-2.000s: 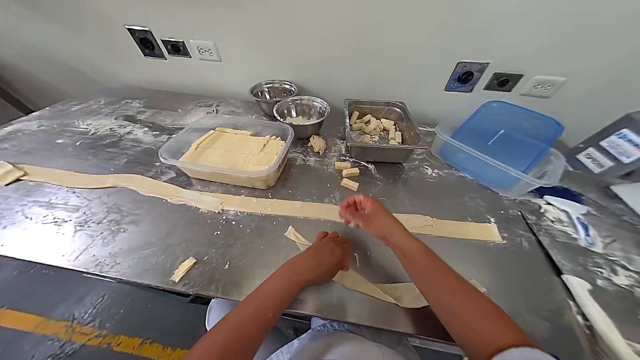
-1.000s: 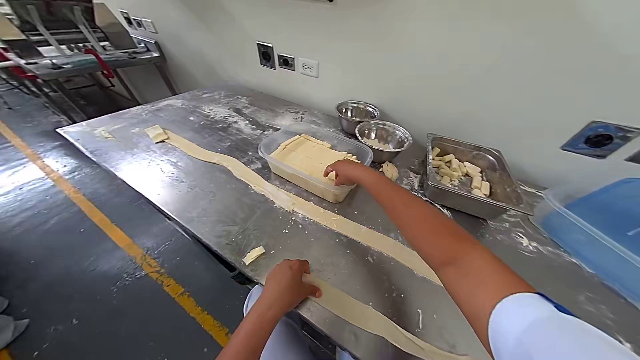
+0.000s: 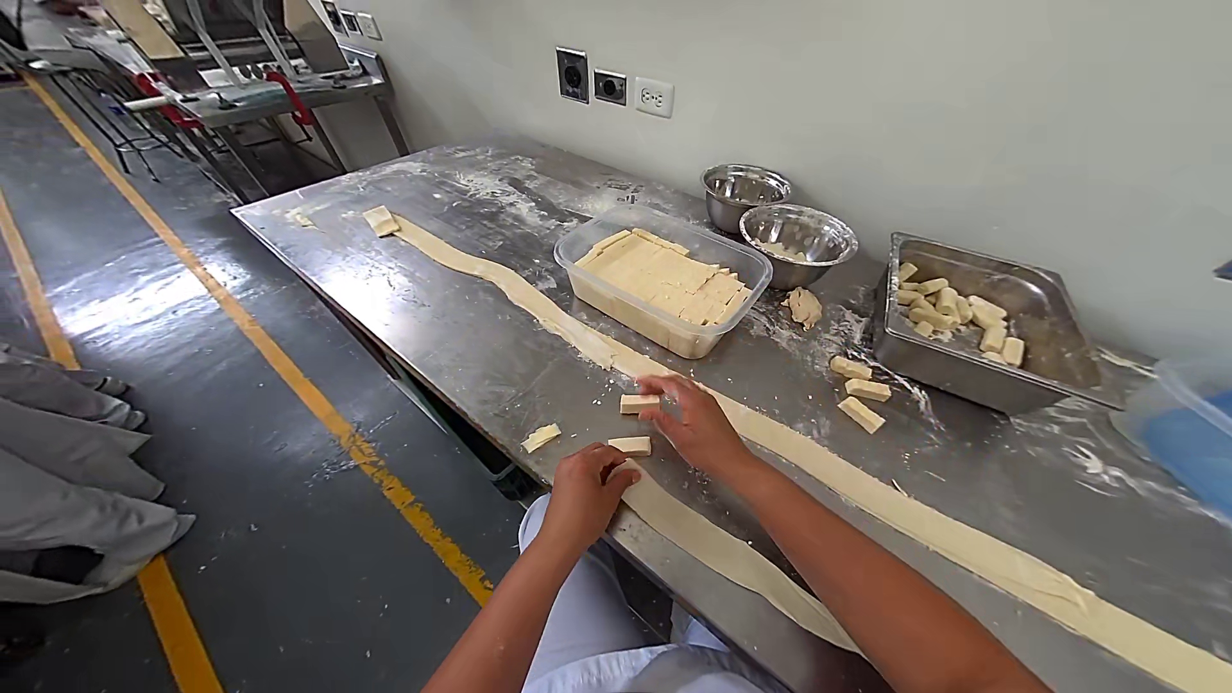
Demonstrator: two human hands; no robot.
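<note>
My left hand is at the near table edge, its fingertips at the end of a short dough strip and beside a pale rectangular stick; whether it grips either is unclear. My right hand has its thumb and fingers around the end of a second stick. Beyond it a long dough strip runs diagonally over the steel table. A clear plastic tub holds a block of the same pale food, cut into sticks at its right end. Several loose sticks lie right of the tub.
Two steel bowls stand behind the tub. A steel pan with wrapped-looking pieces is at the right, near a clear container with blue in it. A dough scrap lies left of my hands. Grey cloth shows at far left.
My right hand has come back from the tub to the near side of the long strip. Two sticks now lie by my hands. The view has shifted left since two seconds ago.
</note>
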